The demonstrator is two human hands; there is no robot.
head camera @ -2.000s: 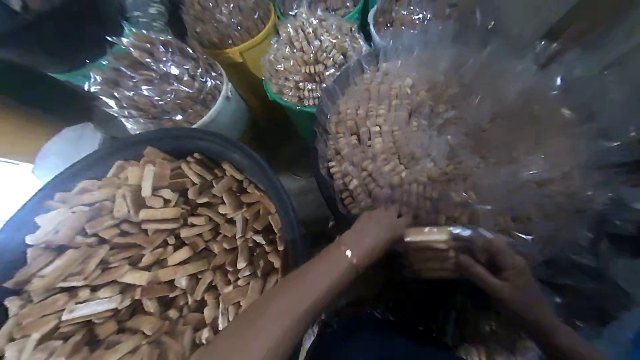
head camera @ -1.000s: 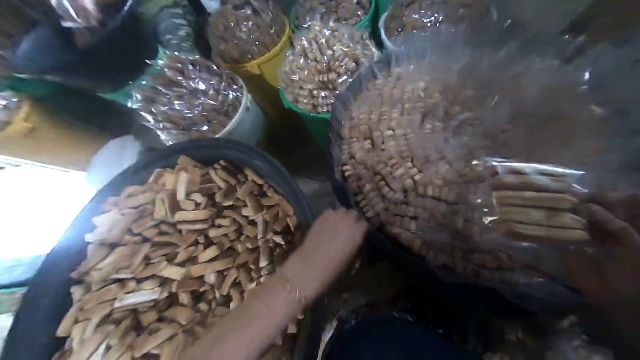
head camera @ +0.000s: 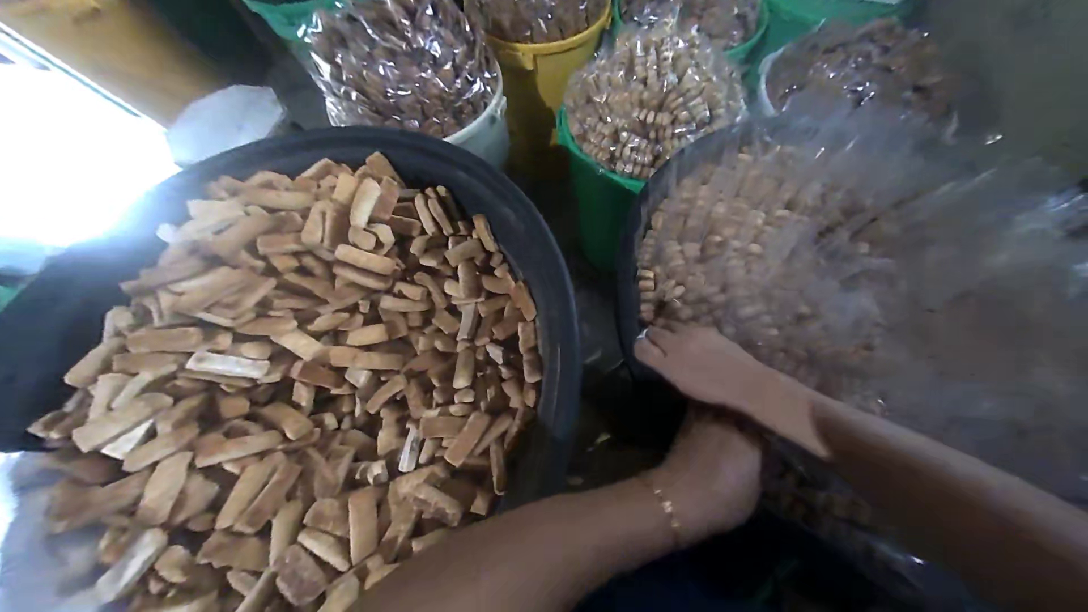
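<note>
My right hand [head camera: 701,361] reaches over to the near left rim of the dark tub on the right, beside bagged biscuit sticks [head camera: 731,238] under clear plastic. Its fingers are bent at the rim, and what they hold cannot be made out. Just below it is my left hand [head camera: 718,467], wearing a bracelet; its fingers are hidden beneath the right hand and forearm. Loose brown rusk-like sticks [head camera: 340,340] heap up in a large black tub [head camera: 557,340] at the left.
Behind the tubs stand a white bucket [head camera: 489,132], a yellow bucket [head camera: 544,68] and a green bucket [head camera: 591,195], filled with plastic-wrapped pieces. Clear plastic film [head camera: 977,280] spreads over the right side. A pale rounded object [head camera: 225,123] lies beyond the black tub.
My right hand has moved left to the tub's rim; the clear packet of sticks it held at the right is no longer seen. My left hand has gone below it.
</note>
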